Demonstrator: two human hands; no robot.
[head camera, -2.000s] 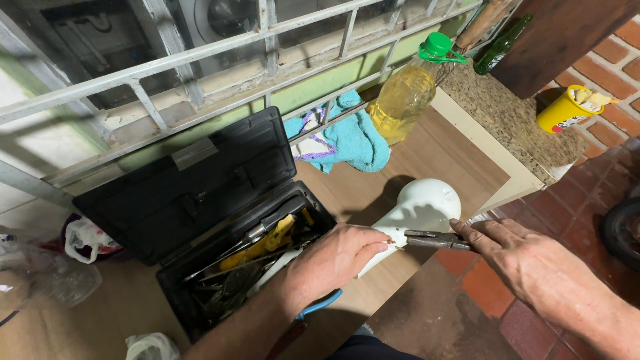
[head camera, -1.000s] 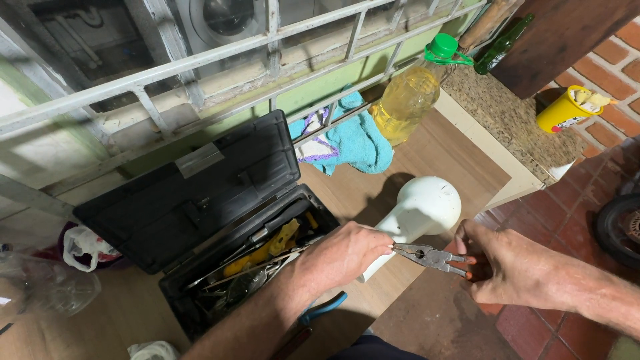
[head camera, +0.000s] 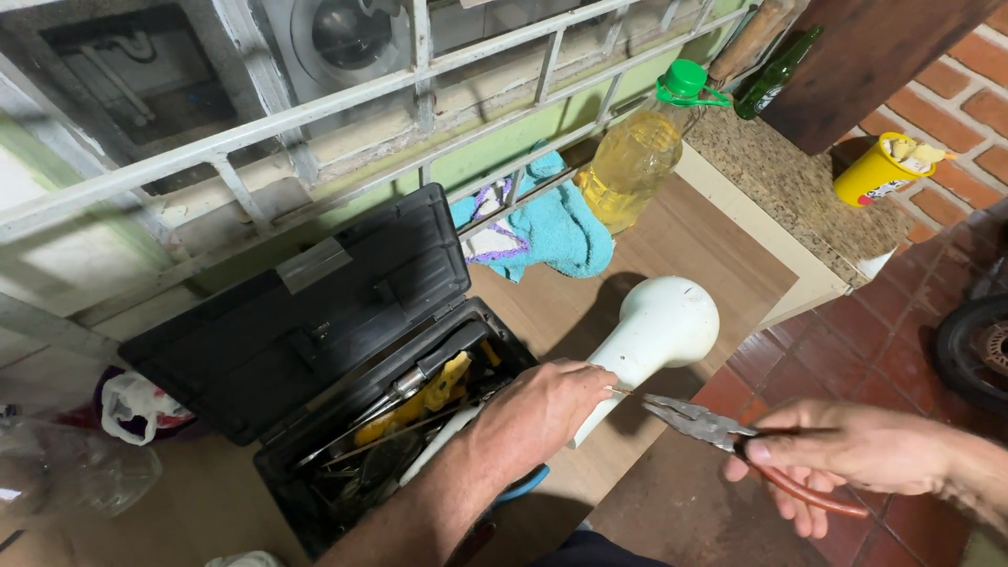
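My left hand (head camera: 543, 409) rests at the white shower-head-like plastic fixture (head camera: 661, 323), its fingertips pinching a small thin piece (head camera: 620, 390) at the fixture's neck. The fixture lies on the wooden board, its round end pointing up and right. In my right hand (head camera: 835, 453) are combination pliers (head camera: 701, 421) with reddish handles; their tips are just right of the small piece, apart from it. Left of the fixture stands an open black toolbox (head camera: 315, 315) holding screwdrivers and a yellow-handled tool (head camera: 409, 405). My left forearm hides part of the box.
A turquoise cloth (head camera: 571, 228) and a bottle of yellow liquid (head camera: 634, 165) stand behind the fixture, by the metal window bars (head camera: 339, 98). A granite slab (head camera: 795, 173) holds a green glass bottle (head camera: 776, 75) and a yellow cup (head camera: 882, 173). A blue handle (head camera: 524, 484) shows beside my left forearm.
The pliers were at the fixture's neck by my left fingertips; now their jaws are a little away to the right. My right hand has shifted its hold on the handles. My left hand stays near the neck.
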